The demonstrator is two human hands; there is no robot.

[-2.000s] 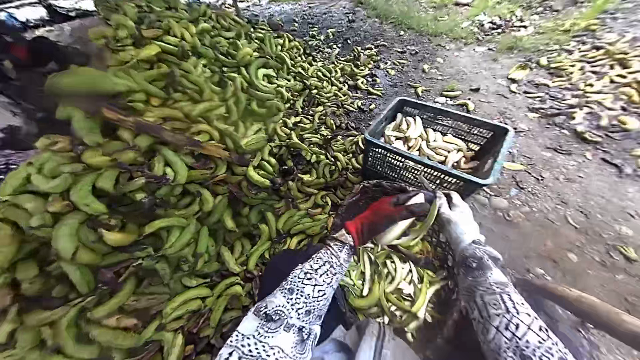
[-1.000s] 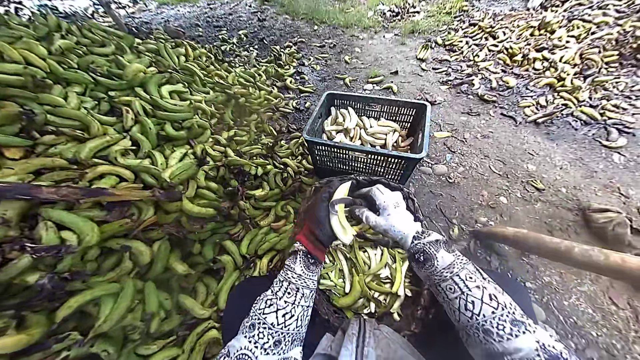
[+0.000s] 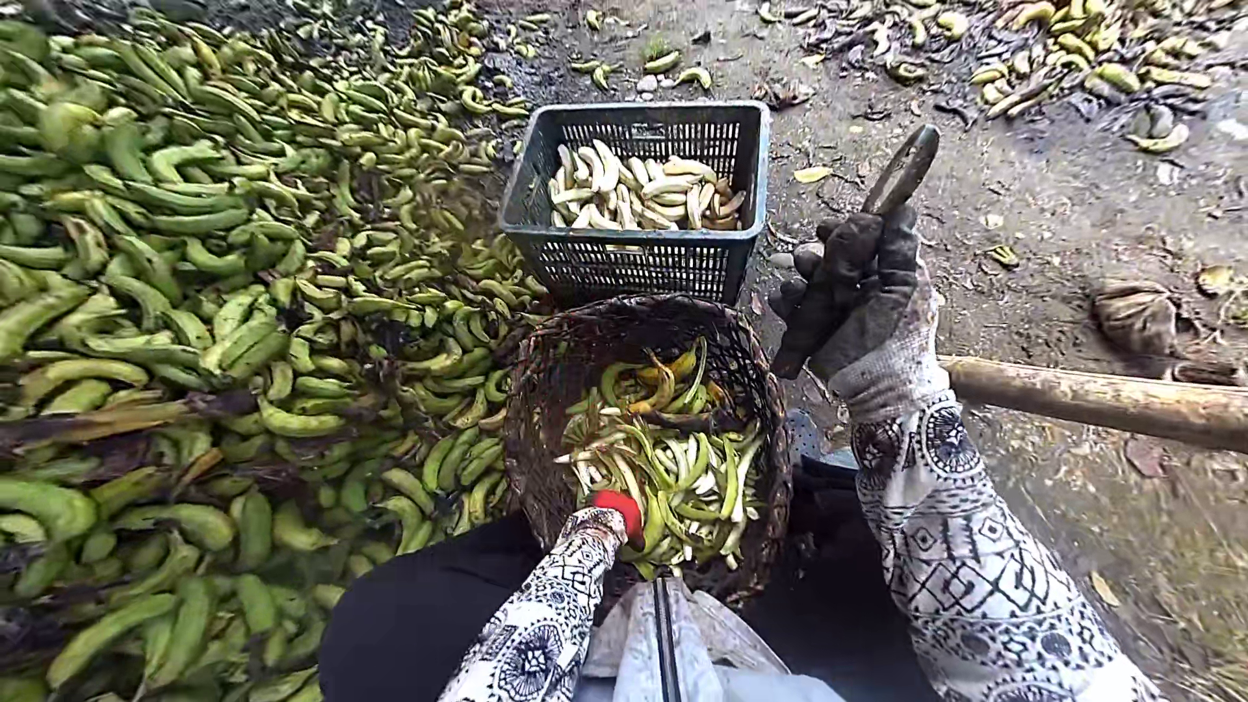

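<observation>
A round woven basket (image 3: 526, 390) stands between my knees, with green and yellow peels (image 3: 692, 478) in it. My left hand (image 3: 619, 517) reaches down into the basket; only its red glove cuff shows clearly, and its fingers are hidden or blend into the peels. My right hand (image 3: 863, 292), in a dirty white and dark glove, is raised at the basket's right, its fingers around a small dark blade-like tool (image 3: 905, 171) that points up. Beyond the basket sits a dark plastic crate (image 3: 634, 255) holding peeled bananas or plantains (image 3: 648, 190).
A large heap of green bananas or plantains (image 3: 234, 331) fills the left side. A wooden pole (image 3: 1092, 395) lies at the right, near a brown crumpled bundle (image 3: 1136, 317). More yellowish fruit or peels (image 3: 1072, 49) lie on the ground at the top right.
My hands were together over the basket, with a pale peeled piece between them one second ago. They have parted: the left is down in the basket, the right raised to the right. The view has tilted down.
</observation>
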